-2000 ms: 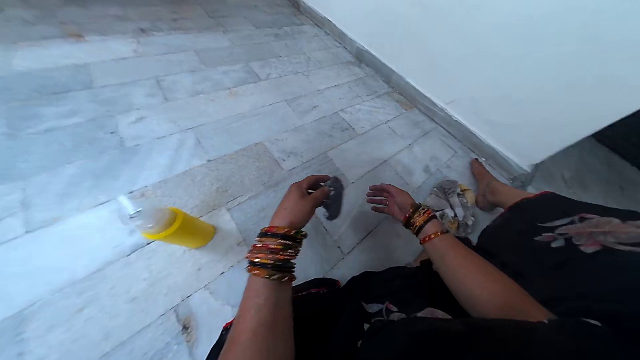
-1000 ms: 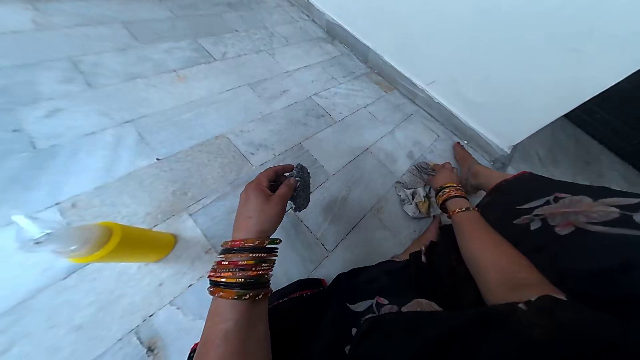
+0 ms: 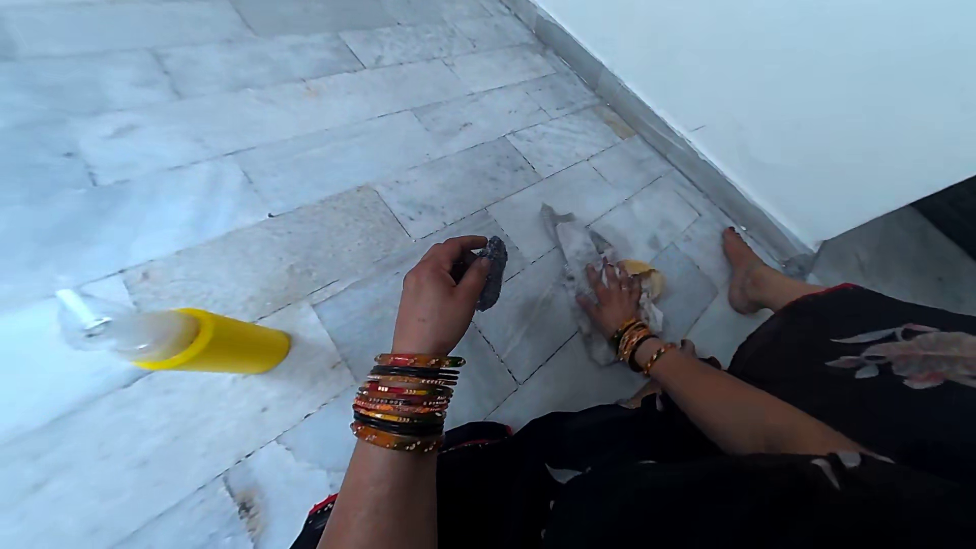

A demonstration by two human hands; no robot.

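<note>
My left hand (image 3: 442,293), with many bangles at the wrist, pinches a dark grey scouring pad (image 3: 494,273) between thumb and fingers, above the marble floor. To its right, my right hand (image 3: 612,300) lies with fingers spread on a crumpled, dirty whitish cloth (image 3: 577,248) on the floor. A yellowish piece (image 3: 646,277) shows beside the fingers; whether it is part of the cloth I cannot tell. At the left stands a yellow bottle (image 3: 236,345) with a clear upper part and a pale top.
A white wall (image 3: 801,99) with a grey stone skirting (image 3: 648,126) runs along the right. My bare foot (image 3: 746,271) rests near the wall's corner. Dark patterned clothing (image 3: 762,396) covers my legs. A dark thing (image 3: 949,217) lies beyond the corner.
My right hand has gone from free of the cloth to gripping it, and now lies spread on it; the cloth is more spread out. My left hand keeps the pad.
</note>
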